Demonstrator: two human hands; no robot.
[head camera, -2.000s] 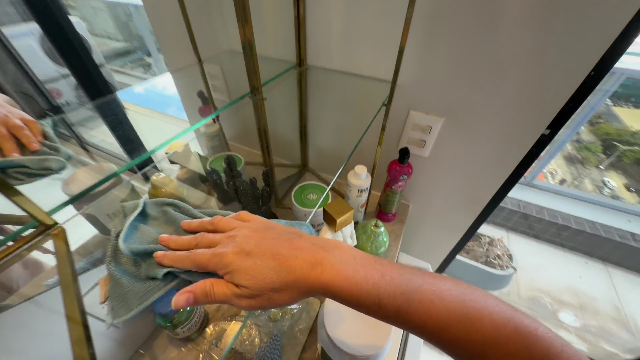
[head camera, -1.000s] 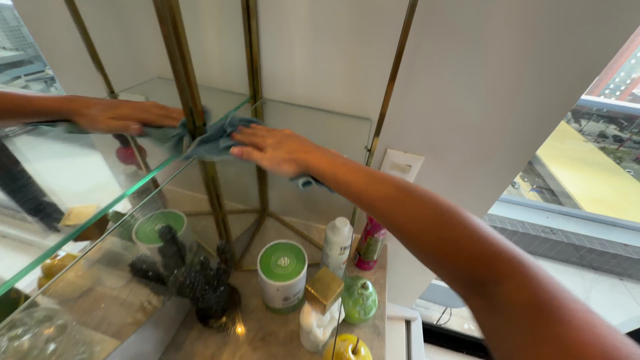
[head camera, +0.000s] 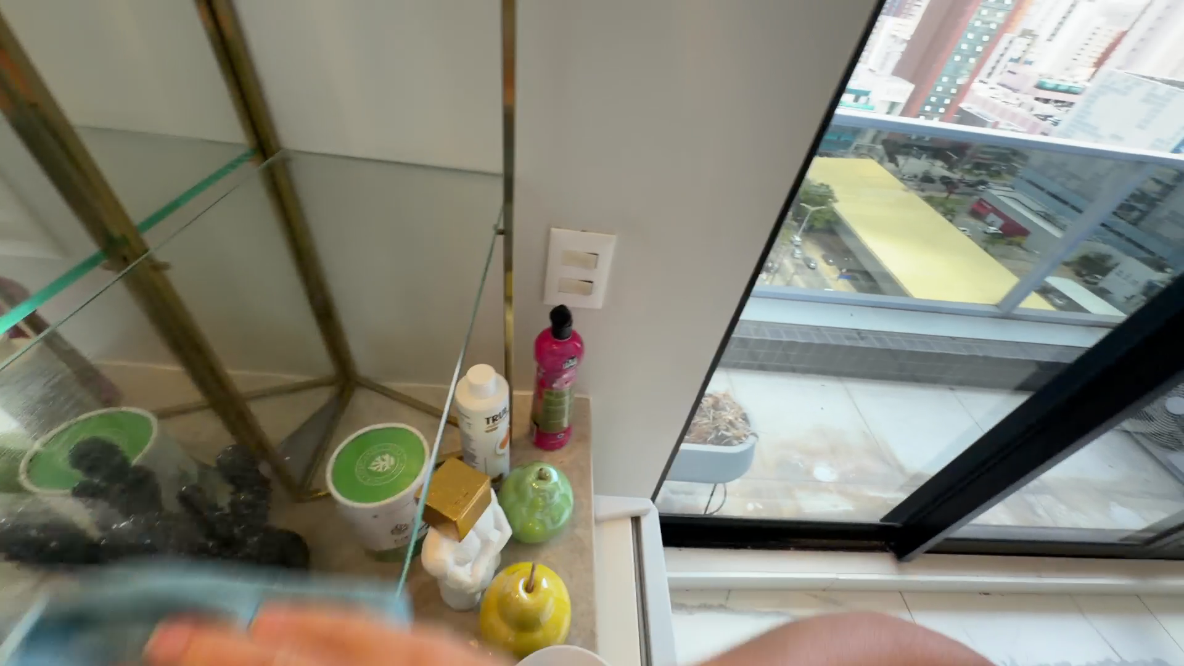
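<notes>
At the bottom edge my right hand (head camera: 314, 638), blurred and partly out of frame, lies over a blue cloth (head camera: 231, 597) on the glass shelf (head camera: 421, 504). Below the glass, a round container with a green lid (head camera: 381, 464) stands near dark figurines (head camera: 245, 518). A white figurine with a gold cube-shaped top (head camera: 455, 499) is beside the glass edge. To its right are a green ceramic fruit (head camera: 536, 502) and a yellow one (head camera: 525, 610). Behind them stand a white bottle (head camera: 485, 425) and a pink bottle with a black cap (head camera: 556, 384). My left hand is out of view.
Brass posts (head camera: 296, 222) support the glass against a mirrored surface at left. A white switch plate (head camera: 579, 268) is on the wall above the pink bottle. At right, a black-framed glass door (head camera: 1045, 407) faces a balcony with a planter (head camera: 717, 449).
My right hand and the cloth have moved from the shelf's back corner by the brass posts to its near part, at the bottom of the view. The view has shifted to the right.
</notes>
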